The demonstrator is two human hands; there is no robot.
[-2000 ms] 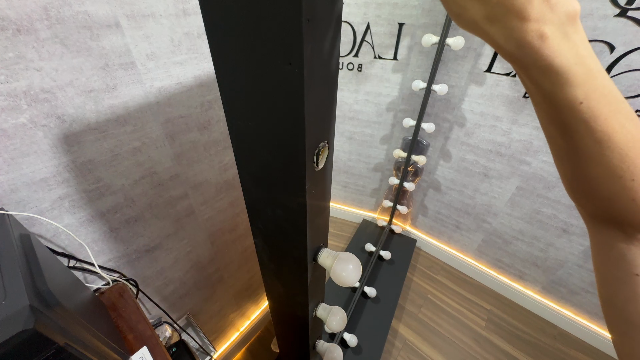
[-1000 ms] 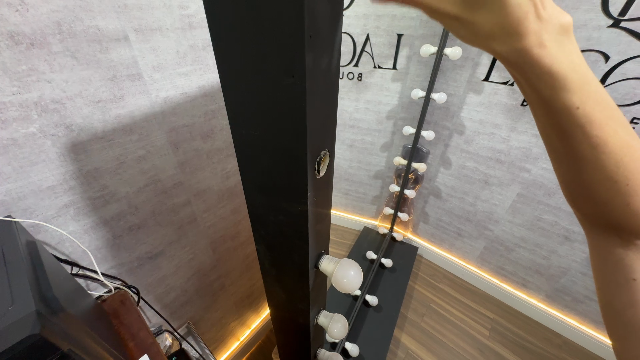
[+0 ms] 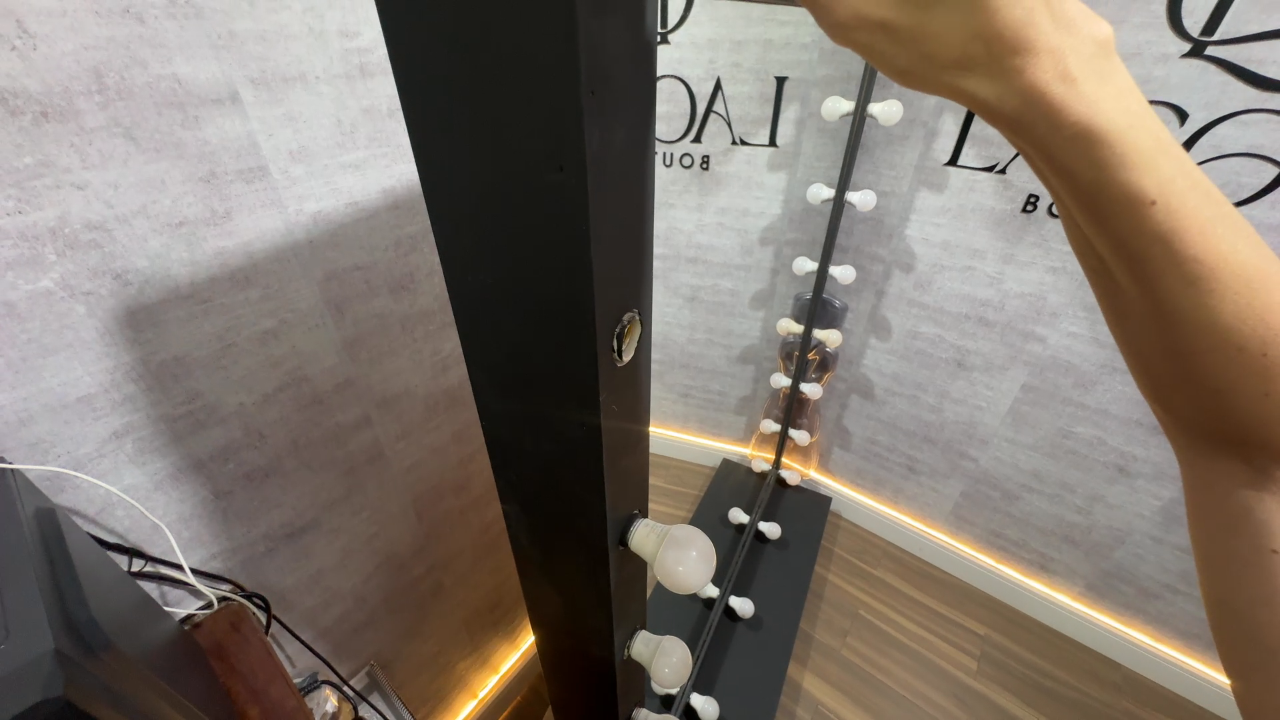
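A black mirror frame (image 3: 540,360) stands upright through the middle of the view, with a round hole (image 3: 627,338) in its narrow side. White light bulbs (image 3: 685,558) project from sockets lower on that side. More small bulbs (image 3: 884,112) line the mirror's far edge, each beside its reflection. My right hand (image 3: 960,40) is at the top edge, above the far row of bulbs; its fingers are cut off by the picture, so what it holds or touches is hidden. My left hand is out of sight.
Grey textured walls (image 3: 1000,350) bear black lettering, with a glowing light strip (image 3: 1000,565) along the wooden floor (image 3: 920,630). At lower left are a dark grey casing (image 3: 60,620), black and white cables (image 3: 180,545), and a brown box-like object (image 3: 245,655). A black base (image 3: 800,560) is at the mirror's foot.
My right hand has lowered slightly in the view and remains near the top edge. The bulbs and the hole in the frame look the same.
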